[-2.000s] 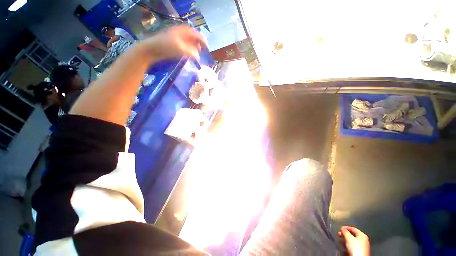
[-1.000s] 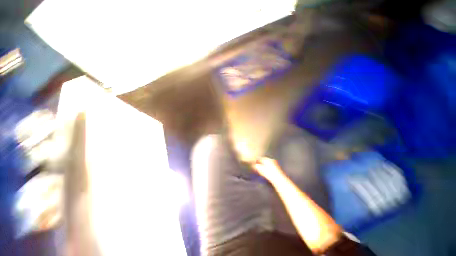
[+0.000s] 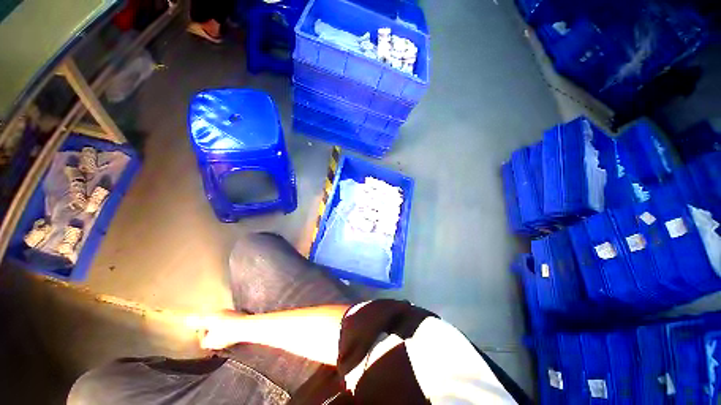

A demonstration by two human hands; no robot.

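Observation:
My right hand [image 3: 212, 331] is between my knees at the lower left. It is small and washed out by glare, so I cannot tell whether its fingers hold anything. My left hand is out of the picture. Nearest in front, a blue crate [image 3: 400, 237] stands on the floor beyond my knee. White-silver fittings [image 3: 378, 207] are packed in its upper and right part, on a pale liner sheet [image 3: 336, 237].
A blue stool [image 3: 235, 119] stands ahead, beside stacked crates [image 3: 348, 91] with fittings on top. A crate with wrapped bundles [image 3: 118, 198] lies left, below a bench edge. Labelled blue crates [image 3: 585, 261] are stacked right. A person's foot [image 3: 205, 30] shows at the top.
The view has swung right, from the glaring bench to the floor crates. My left arm, earlier raised over the blue crate, has left the picture. My right forearm now shows across my thigh.

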